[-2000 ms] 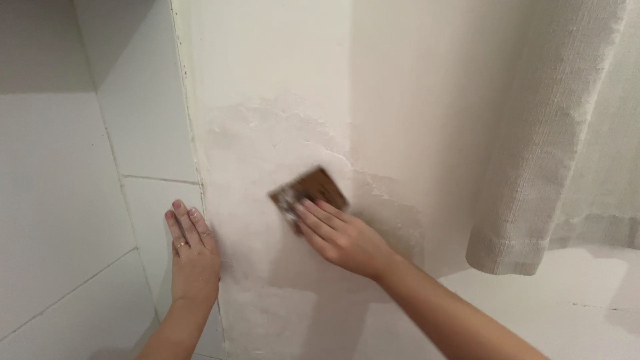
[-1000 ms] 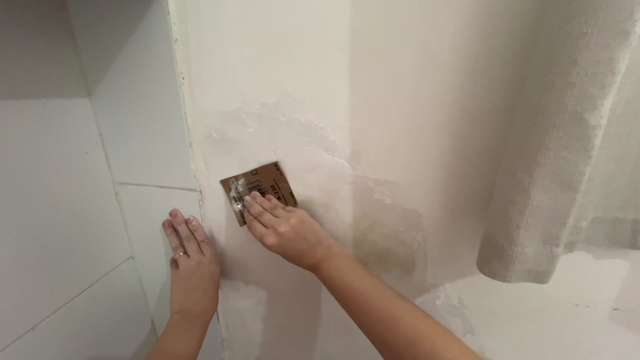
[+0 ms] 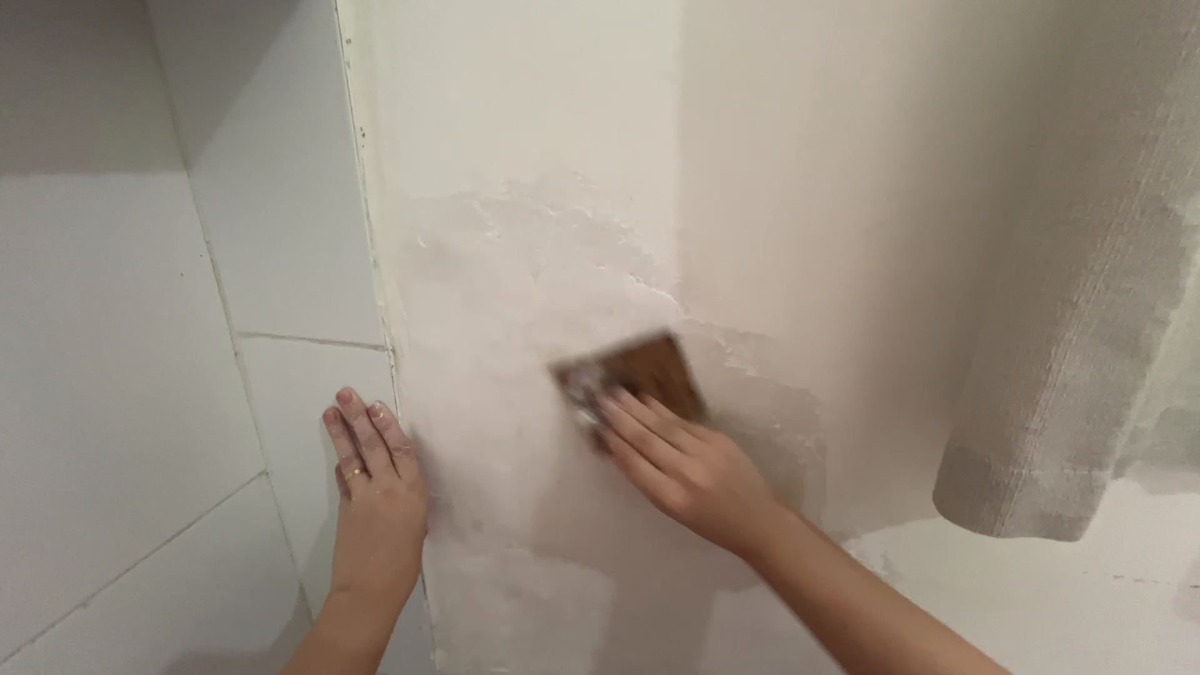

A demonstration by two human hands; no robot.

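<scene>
Under the fingers of my right hand [image 3: 689, 469], a square brown sheet of sandpaper [image 3: 661, 370] lies against the plastered wall [image 3: 487, 375]; motion blurs it, and whitish dust marks its left part. Rough, flaking edges of a patch show on the plaster above and to the right of the sheet. My left hand [image 3: 380, 478], with a ring on one finger, rests flat on the white wall tiles [image 3: 300, 394] at their edge beside the plaster. It holds nothing.
A light grey fabric curtain [image 3: 1041, 375] hangs at the right, its lower end over the wall. More white tiles [image 3: 103, 356] with grout lines cover the left side. A damp-looking darker stain [image 3: 797, 469] shows on the plaster beside my right hand.
My right hand with the sandpaper moved left along the plaster between the two earlier frames and is now back to the right. My left hand stays on the tiles.
</scene>
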